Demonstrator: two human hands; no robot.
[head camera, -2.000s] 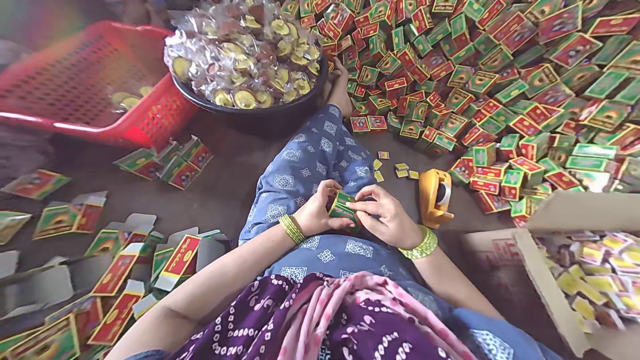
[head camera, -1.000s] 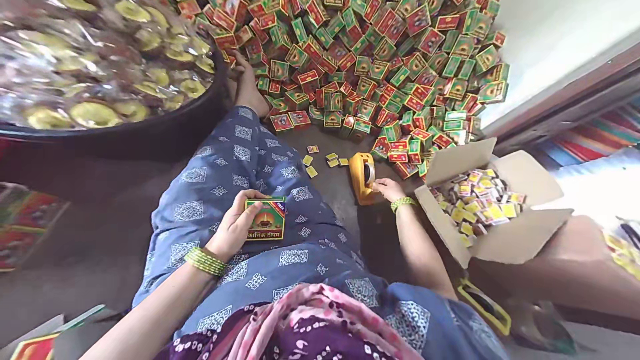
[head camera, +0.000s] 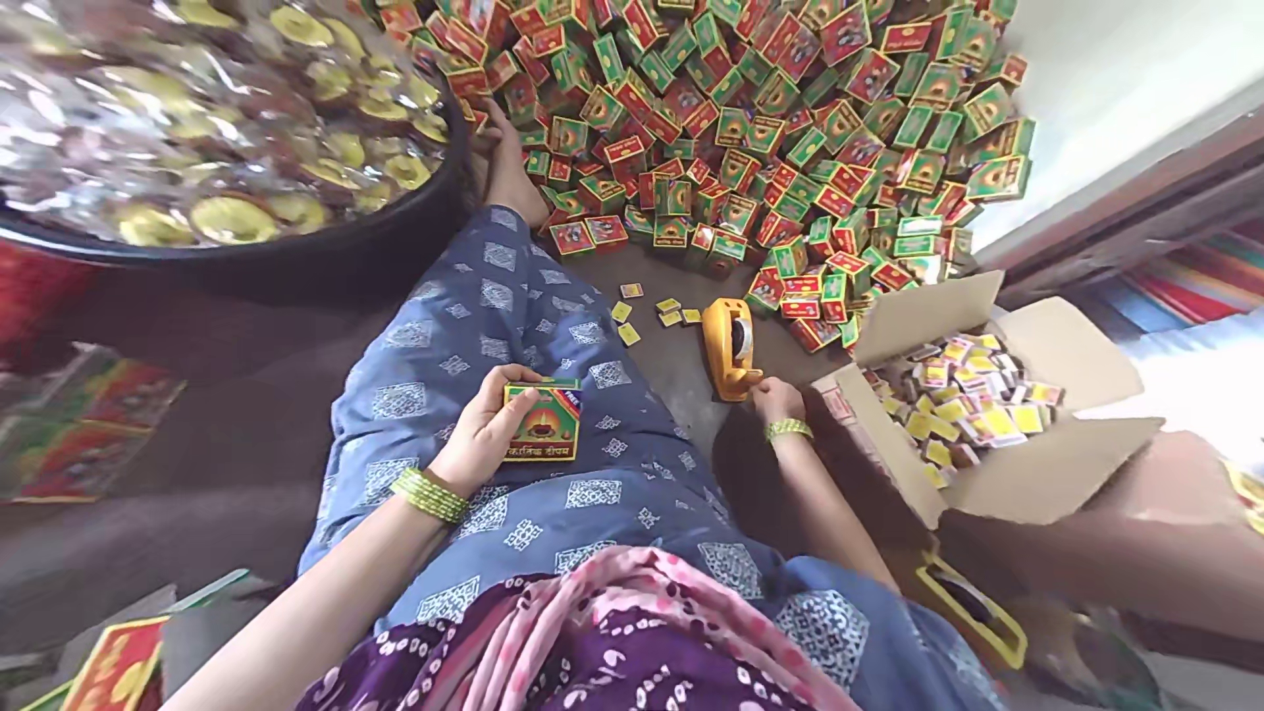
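Note:
My left hand (head camera: 491, 427) holds a small green and red printed carton (head camera: 543, 422) upright over my lap, its front face bearing writing and a picture of a lamp. At the near end of a yellow tape dispenser (head camera: 729, 346) on the floor is my right hand (head camera: 777, 403), its fingers bent at the cutter end. Whether tape is between those fingers is too small to tell. Several small matchboxes (head camera: 670, 312) lie on the floor to the left of the dispenser.
A large heap of printed cartons (head camera: 731, 138) spreads ahead. An open cardboard box (head camera: 1052, 360) of matchboxes stands at the right. A black tub (head camera: 456, 148) of plastic-wrapped items is at the upper left. Flat cartons (head camera: 109, 434) lie at the left.
Two seconds ago both hands were together on the small carton. My right hand has since let go of it and moved to the tape dispenser. The view has swung to the right.

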